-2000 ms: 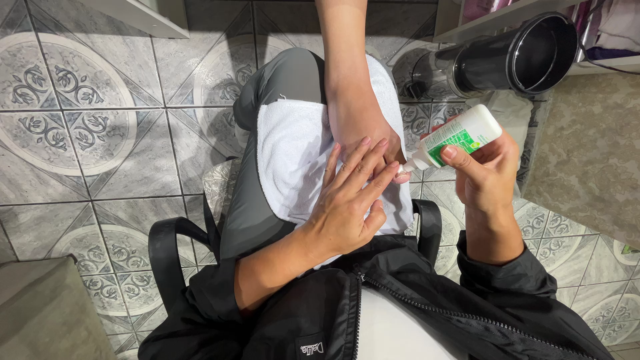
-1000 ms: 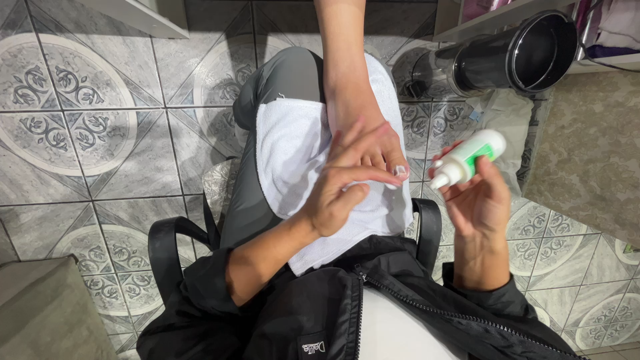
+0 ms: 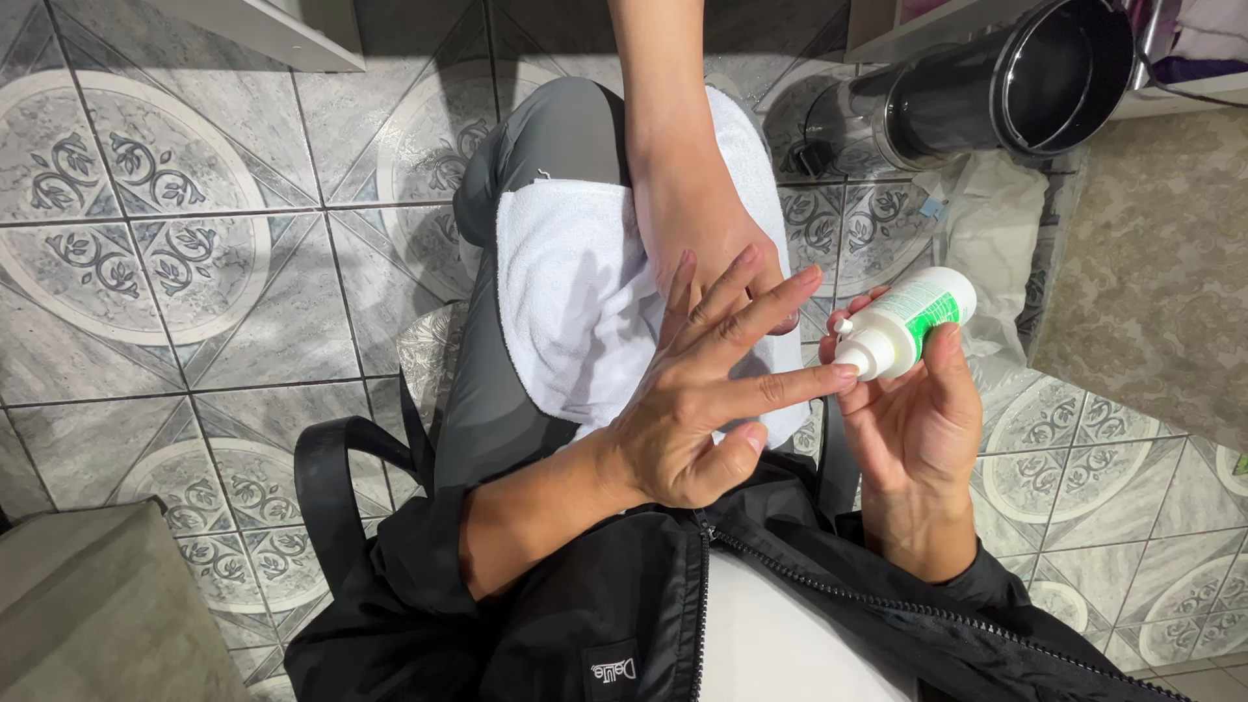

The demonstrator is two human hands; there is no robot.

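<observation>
My right hand [image 3: 912,414] holds a white plastic squeeze bottle [image 3: 912,317] with a green label, tilted so its nozzle points down and left. The index fingertip of my left hand [image 3: 721,390] touches the nozzle; the other fingers are spread and hold nothing. Another person's bare foot [image 3: 692,205] rests on a white towel [image 3: 575,302] laid over my lap. My left hand covers part of the toes from view. A small white cap stands out beside the nozzle, near my right fingers.
A black cylindrical container [image 3: 951,102] lies at the upper right, near a shelf [image 3: 1185,102] with cloths. Clear plastic [image 3: 994,224] is below it. Black chair armrests [image 3: 327,487] flank my lap. A patterned surface [image 3: 1150,263] is at the right, over the tiled floor.
My left hand has moved off the toes toward the bottle, and its index finger now meets the nozzle. The bottle was at the big toe two seconds ago, then drawn away from the foot.
</observation>
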